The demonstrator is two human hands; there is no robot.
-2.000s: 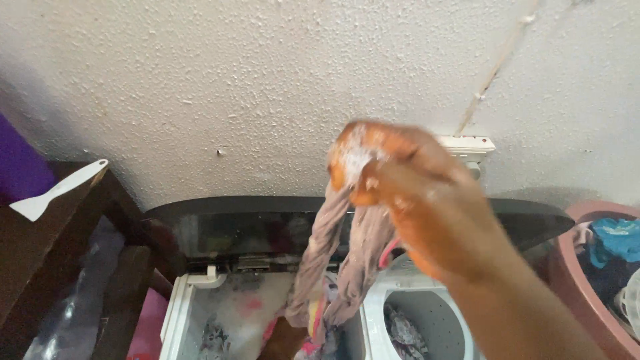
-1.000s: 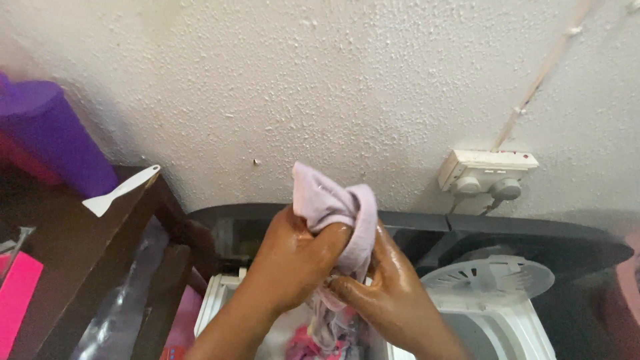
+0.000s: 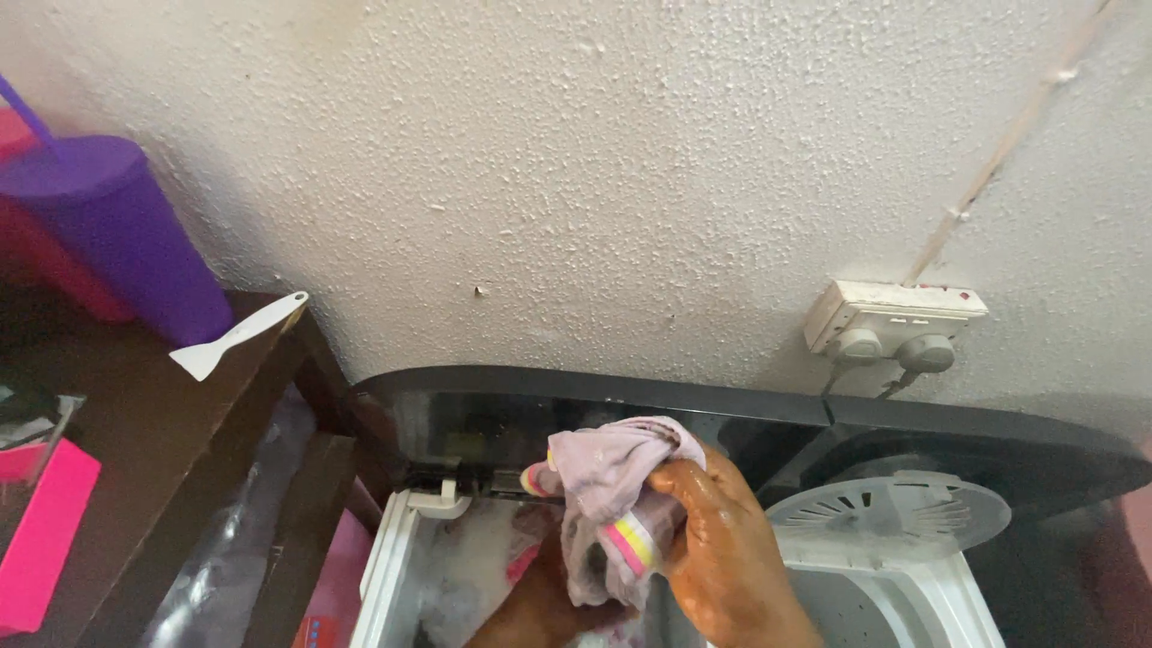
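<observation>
A wet mauve garment point(image 3: 621, 468) with pink, yellow and white striped trim hangs bunched above the wash tub of a twin-tub washing machine point(image 3: 382, 567). My right hand point(image 3: 733, 540) grips its right side, the thumb pressed on the cloth. Lower and to the left, my left hand point(image 3: 549, 594) is under the garment, its fingers mostly hidden by the cloth. Cloudy, sudsy water point(image 3: 472, 549) and some pink cloth show in the tub below. Both hands look wet.
The round vented spin cover point(image 3: 900, 513) stands raised at right. A socket point(image 3: 900, 315) with two plugs is on the wall. At left, a dark wooden shelf point(image 3: 180, 432) holds a purple tumbler point(image 3: 135, 234), a white plastic scraper point(image 3: 238, 337) and a pink box point(image 3: 45, 540).
The garment, a long twisted length two seconds ago, is now bunched and looser, with its striped trim showing. My right hand has come down from above, and the left has moved lower beneath the cloth.
</observation>
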